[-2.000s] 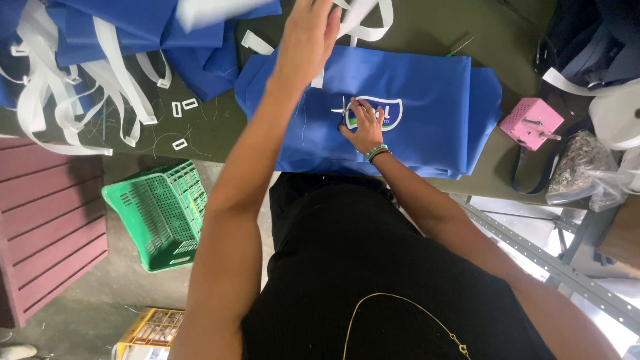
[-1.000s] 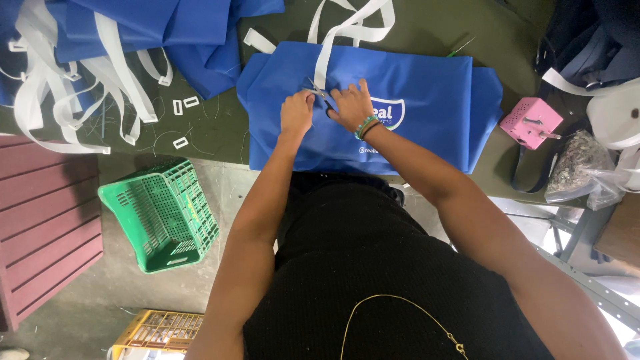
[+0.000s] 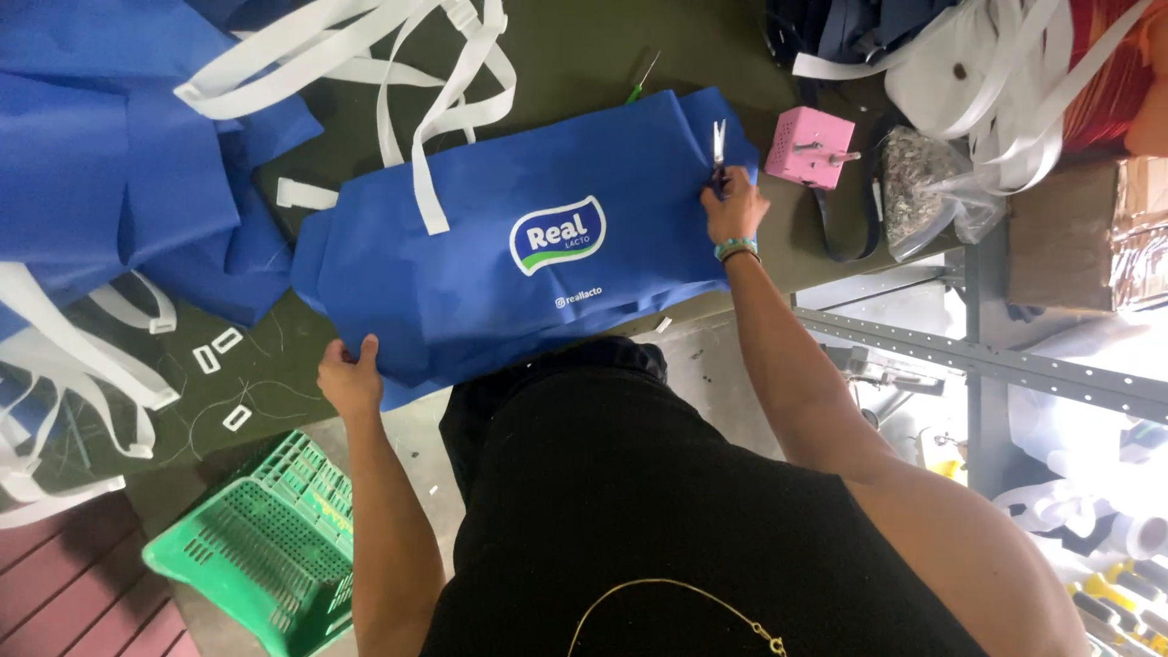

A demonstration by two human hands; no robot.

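A blue fabric bag with a printed logo lies on the dark green table. My left hand grips its lower left corner between thumb and fingers. At the bag's right end my right hand holds small scissors, their blades pointing away from me; the fingers also rest on the fabric there. A white strap hangs over the bag's upper left edge, joined to more looped white webbing beyond it.
Blue fabric and white straps are heaped at left, near white plastic buckles. A pink box, a plastic bag of scraps and a white webbing roll stand at right. A green crate sits below the table's edge.
My hands, close together at the strap and scissors a second ago, have moved apart to the bag's two ends. The scissors have gone right with my right hand. The bag is now tilted.
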